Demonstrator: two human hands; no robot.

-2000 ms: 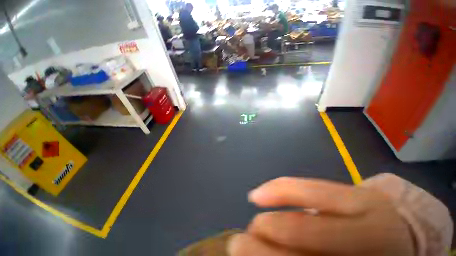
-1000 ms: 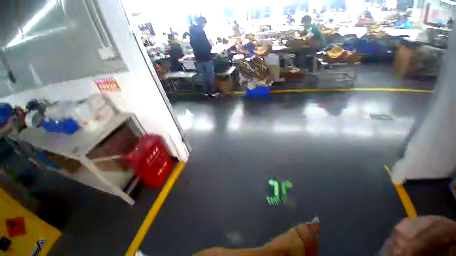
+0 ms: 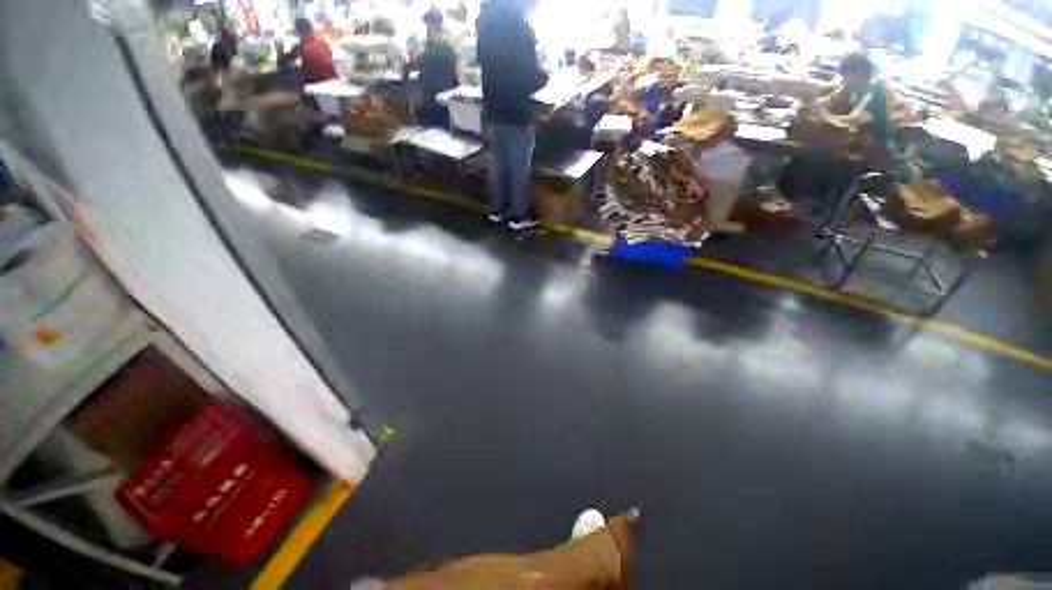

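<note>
A tan-brown leather piece [image 3: 536,569], maybe part of a handbag, shows at the bottom edge, cut off by the picture's rim. A small pale hint of something lies at its left end; I cannot tell if it is my left hand. My right hand is not clearly in view; only a pale blurred patch shows at the bottom right edge. A white shoe tip [image 3: 588,524] shows just beyond the brown piece.
A white door frame [image 3: 231,288] and red box [image 3: 219,484] stand at the left. A standing person [image 3: 508,110] is ahead. A blue bin [image 3: 652,254] holds brown and white bundles [image 3: 655,196]. A metal rack [image 3: 888,259] with brown pieces stands at the right, behind the yellow floor line [image 3: 808,289].
The view has moved forward through the doorway and turned, and the sewing area is closer. My right hand has left clear view. The brown piece remains at the bottom edge.
</note>
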